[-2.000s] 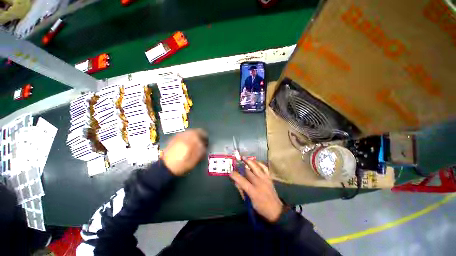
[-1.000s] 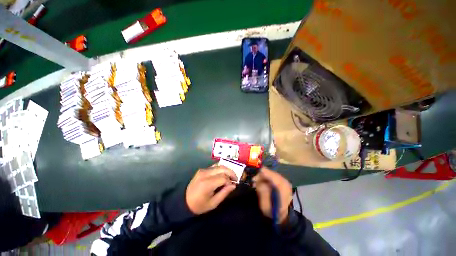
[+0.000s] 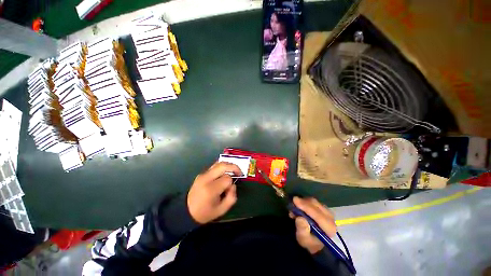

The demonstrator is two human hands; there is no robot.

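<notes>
A red device housing (image 3: 265,160) with an orange patch at its right end lies on the dark green mat. A white display module (image 3: 235,164) lies over its left part, its amber flex cable (image 3: 252,167) towards the middle. My left hand (image 3: 213,193) presses the module with its fingertips; a thin strand, likely solder wire, shows by them. My right hand (image 3: 314,222) holds the blue soldering iron (image 3: 323,235) like a pen. Its tip is at the flex cable; whether it touches is too small to tell.
Stacked white modules (image 3: 110,97) stand left. A lit smartphone (image 3: 281,40) lies at the back. A round wire-guarded fan (image 3: 371,86) and a whitish tub with a red band (image 3: 385,158) are on a cardboard mat (image 3: 317,156) at right. White sheets (image 3: 9,156) lie far left.
The white module now lies on the housing instead of at its near edge. The iron's tip has come to the flex cable. The view has moved closer, and the phone picture differs.
</notes>
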